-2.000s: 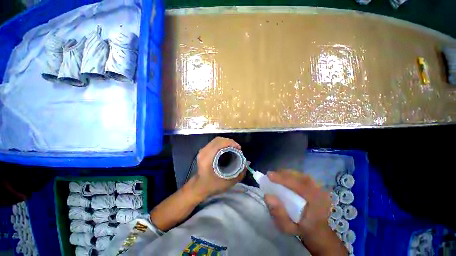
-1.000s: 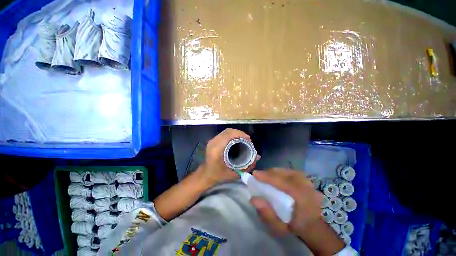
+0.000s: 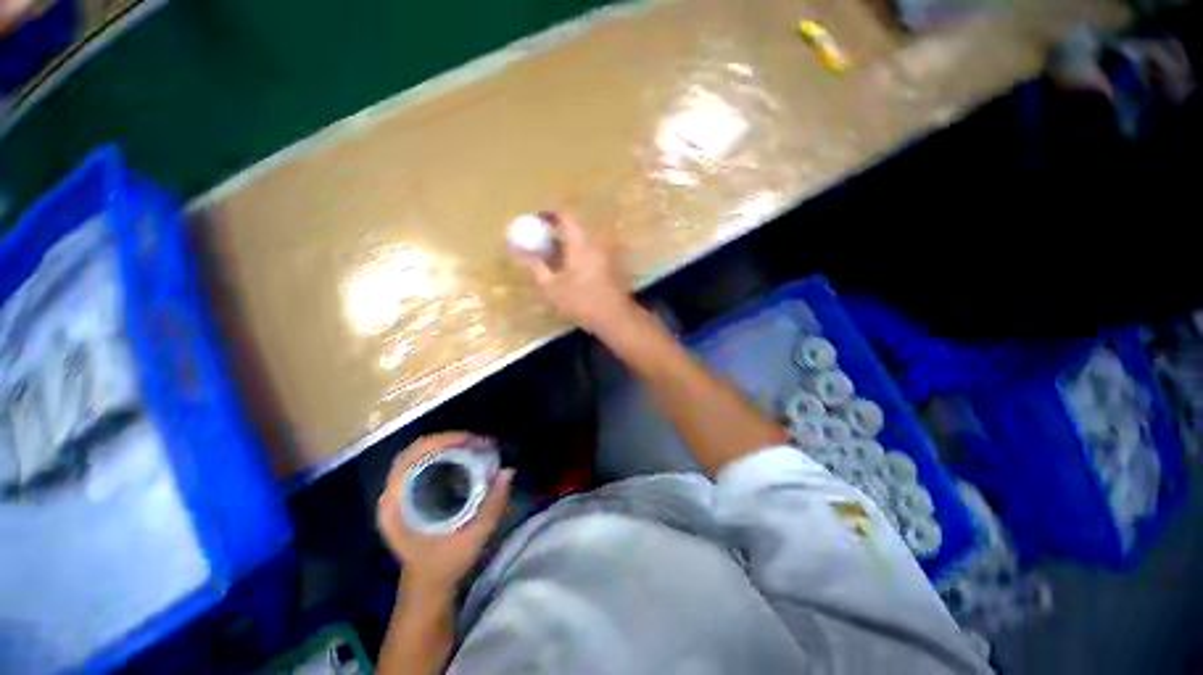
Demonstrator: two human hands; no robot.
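Observation:
My left hand (image 3: 435,521) is wrapped around a grey-white tube body (image 3: 420,491) and holds it in front of the bench edge, its dark round opening facing up. My right hand (image 3: 575,270) is stretched out over the tan bench (image 3: 449,172). Its fingers are around the white glue bottle (image 3: 533,236), which shows only as a small white oval. The picture is blurred, so I cannot tell if the bottle touches the bench. Its tip is not visible.
A blue tote (image 3: 191,396) with white lining stands at the left. A blue bin of white rings (image 3: 844,422) is at the right, with another blue bin (image 3: 1108,448) beyond. A yellow item (image 3: 825,46) lies on the far bench. The green conveyor (image 3: 277,79) runs behind.
The view has turned and tilted. My right hand has moved the bottle away from the tube and out over the bench. My left hand still holds the tube, now further left in view.

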